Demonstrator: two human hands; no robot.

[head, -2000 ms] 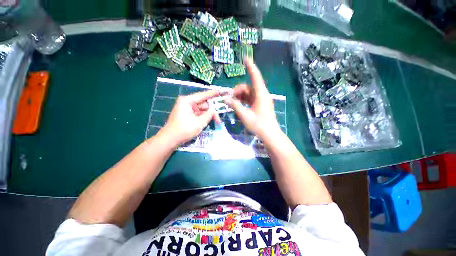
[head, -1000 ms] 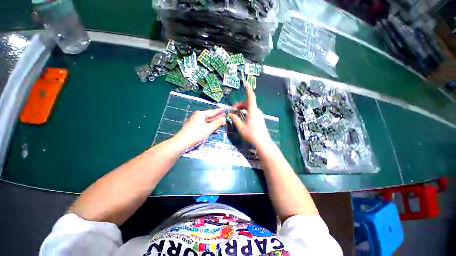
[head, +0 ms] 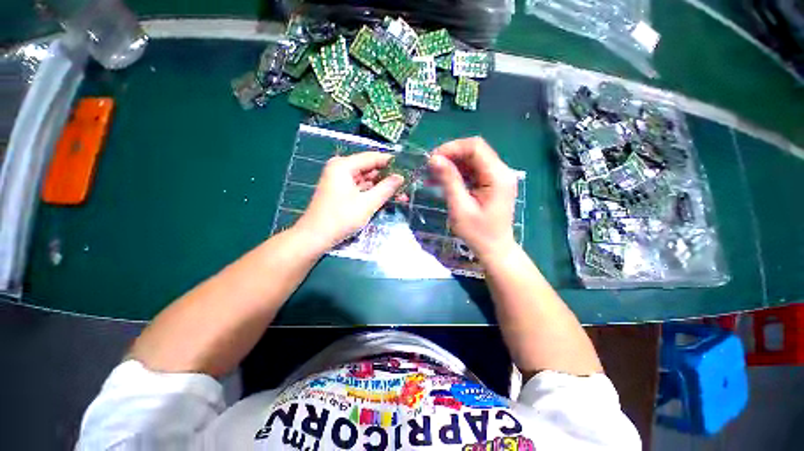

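A small, dark, shiny circuit board (head: 407,167) is between my hands, above the clear compartmented tray (head: 300,176). My left hand (head: 351,195) pinches its left side between thumb and fingers. My right hand (head: 476,189) is at its right side, thumb and index fingertip close together; blur hides whether they grip the board or a clear film. The tray lies flat on the green tabletop, partly hidden under both hands, with glare on its near middle. A loose heap of green circuit boards (head: 383,66) lies just beyond the tray.
A clear parts tray (head: 657,284) at the right holds dark and silvery pieces. An orange phone or case (head: 79,151) and clear bottle (head: 115,40) are at left. A dark stack (head: 441,11) stands at top centre, clear packaging (head: 599,22) at top right. A blue stool (head: 705,379) is below right.
My right index finger, extended before, is now curled in towards the thumb. My hands are slightly farther apart, and the board shows more clearly between them. The camera view has shifted.
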